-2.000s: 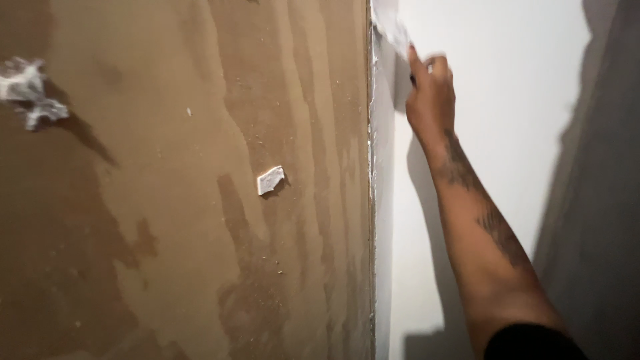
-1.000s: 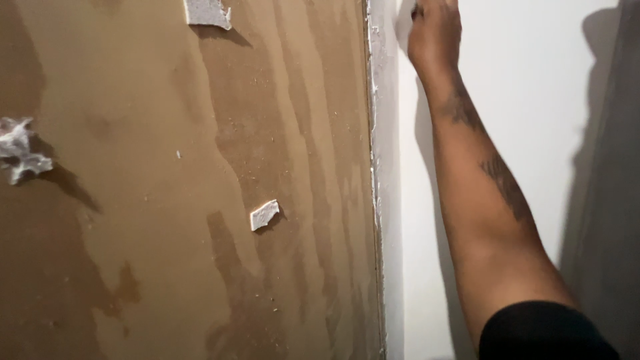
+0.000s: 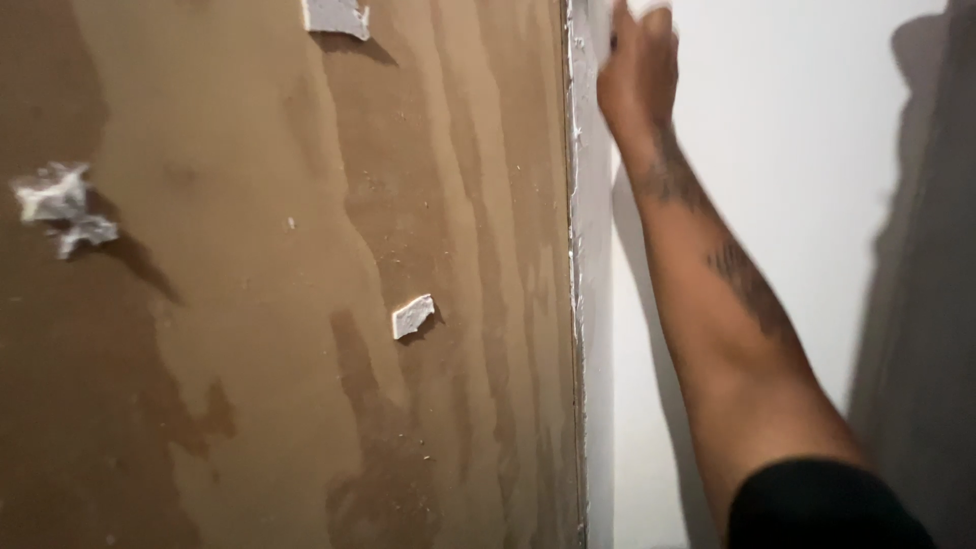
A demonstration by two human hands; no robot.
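Note:
My right hand (image 3: 639,76) reaches up at the top of the view, beside the corner where a brown, streaked wall (image 3: 252,305) meets a white wall (image 3: 778,137). Its fingers are curled and partly cut off by the top edge; something pale shows at the fingertips, too blurred and cropped to name. A rough white strip (image 3: 593,305) runs down the corner next to the hand. The forearm is bare below a black sleeve. My left hand is out of the frame.
On the brown wall cling a crumpled white scrap (image 3: 65,206), a small flat white scrap (image 3: 413,316) and a larger scrap (image 3: 335,17) near the top. A dark grey surface (image 3: 926,343) stands at the far right.
The view has shifted, bringing the upper scrap into sight. My right hand stays by the corner and now sits nearer the top edge than two seconds ago.

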